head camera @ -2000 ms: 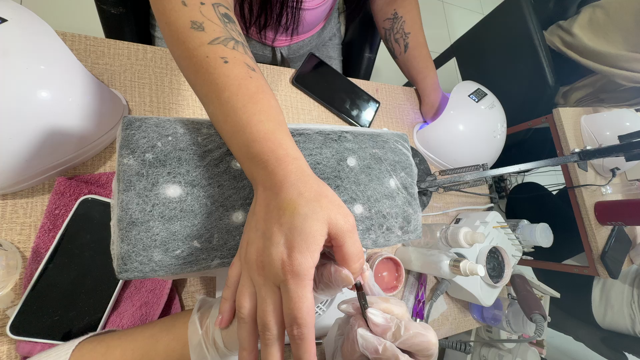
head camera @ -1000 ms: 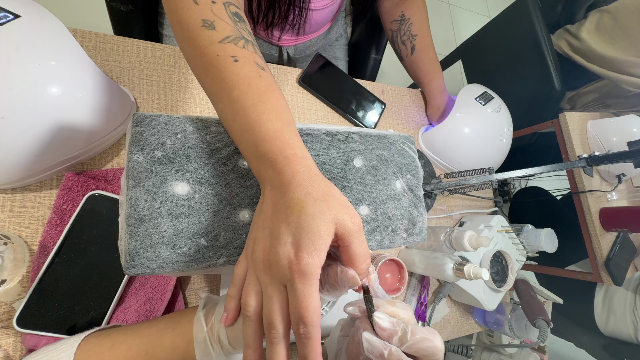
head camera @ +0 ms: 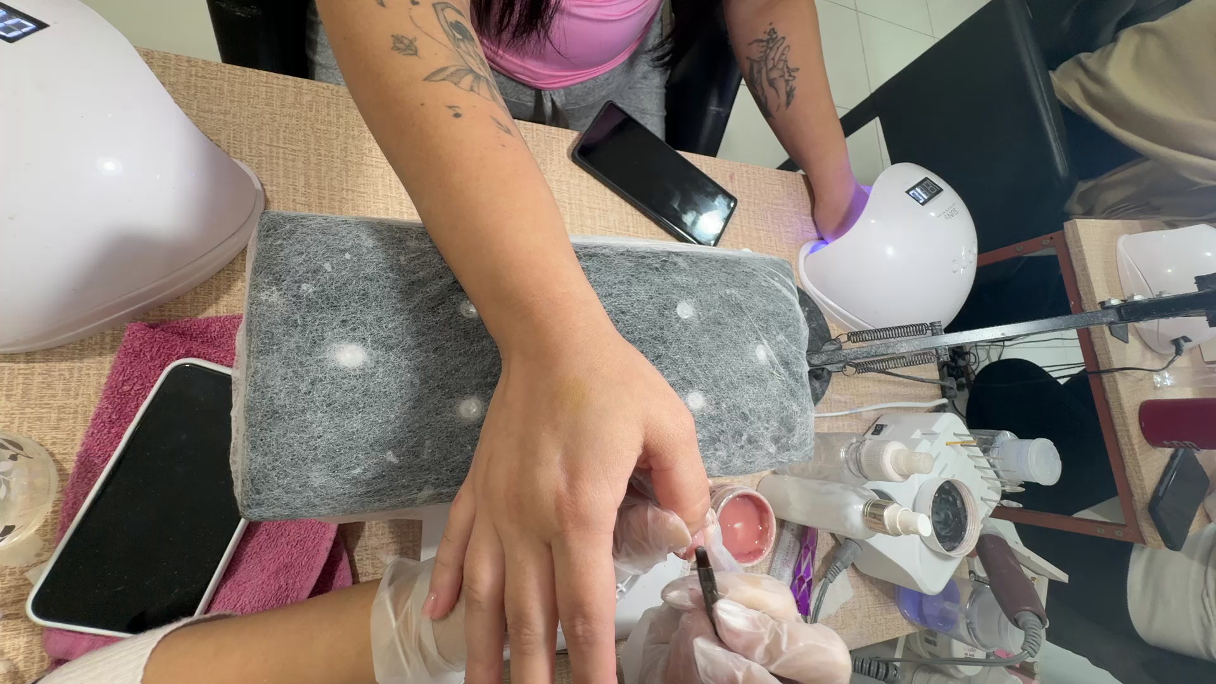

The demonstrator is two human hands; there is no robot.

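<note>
My right hand [head camera: 750, 622], in a clear glove, grips a thin dark-handled brush [head camera: 707, 579] with its tip at the other person's thumb. My left hand [head camera: 648, 537], gloved too, lies mostly hidden under that person's hand [head camera: 560, 446]; its fingers are against the thumb. The person's forearm crosses a padded armrest under a dark fibrous cover [head camera: 380, 380]. An open jar of pink gel [head camera: 744, 525] stands just beyond my right hand. The person's other hand is inside a white nail lamp [head camera: 893, 252] that glows violet.
A black phone [head camera: 655, 173] lies beyond the armrest. At left are a large white lamp [head camera: 104, 180] and a white-edged phone [head camera: 142, 499] on a pink towel [head camera: 285, 570]. Pump bottles [head camera: 836, 505], a white nail drill unit [head camera: 912, 560] and a spring lamp arm [head camera: 1007, 332] are at right.
</note>
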